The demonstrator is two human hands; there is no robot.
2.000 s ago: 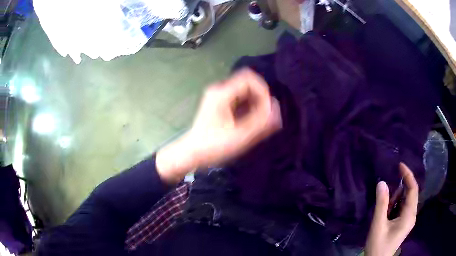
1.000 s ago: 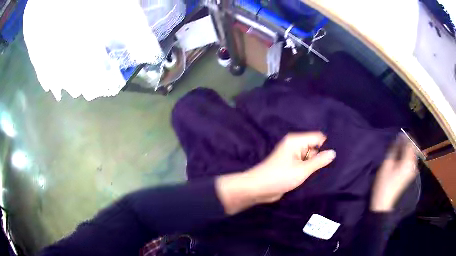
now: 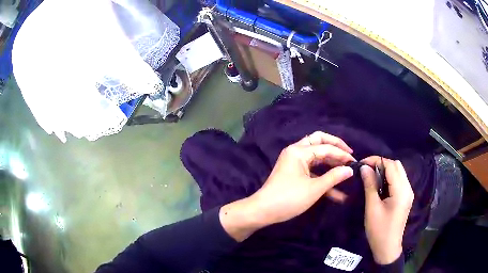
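A large dark purple-black garment [image 3: 299,122] lies heaped over the lap and hangs toward the floor at the left. A small white printed label [image 3: 342,259] shows on it near the bottom. My left hand [image 3: 294,181] pinches a small fold of the garment between thumb and fingers. My right hand [image 3: 388,197] meets it, its thumb and fingertip on the same dark fold. A dark slim metal tool [image 3: 381,178] shows in my right hand, along the fingers. No needle or thread can be made out at the fingertips.
A white-topped table [image 3: 374,26] curves along the upper right, with a yellowish tape measure [image 3: 406,57] along its edge and a grey board [image 3: 463,32] on it. White lace-edged cloth [image 3: 59,69] hangs at the upper left by a cart wheel [image 3: 248,83]. Green floor [image 3: 117,186] lies at left.
My left hand has come down and right from above the floor side onto the garment. My right hand has moved in to meet it. The label has come into view and the table shows more.
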